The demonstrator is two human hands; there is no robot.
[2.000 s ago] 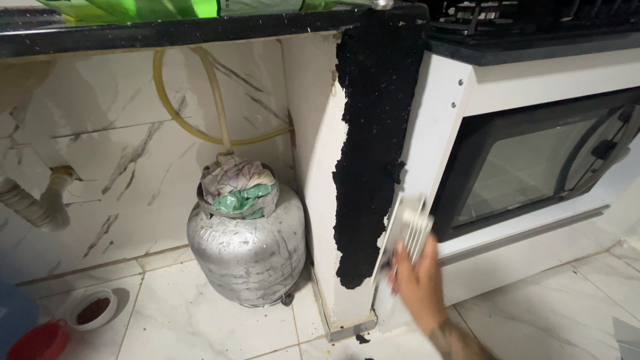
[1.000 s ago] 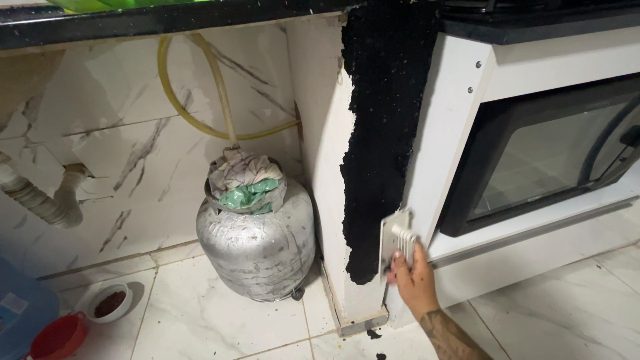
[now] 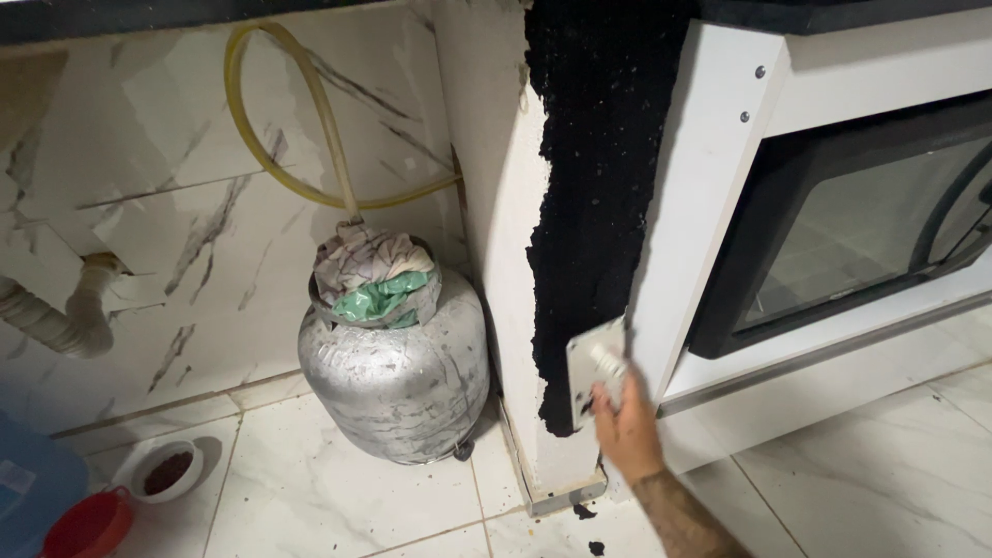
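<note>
My right hand (image 3: 629,430) grips a pale, flat plastering trowel (image 3: 597,372) by its ribbed handle. The trowel's plate lies against the lower part of a black, ragged-edged coating (image 3: 593,194) on the narrow end face of a white partition wall (image 3: 496,232). Below the coating's lower edge, bare white wall shows down to a grey strip at the foot. Black flecks mark the plate. My left hand is out of the frame.
A silver gas cylinder (image 3: 395,380) topped with cloth and green plastic stands left of the wall, beneath a yellow hose (image 3: 263,159). A white oven cabinet (image 3: 713,139) adjoins at right. Black scraps (image 3: 595,548), a white bowl (image 3: 194,465) and a red container (image 3: 89,527) are on the floor.
The trowel has turned from nearly edge-on to showing more of its plate, staying at the lower part of the black coating. The view has moved closer.
</note>
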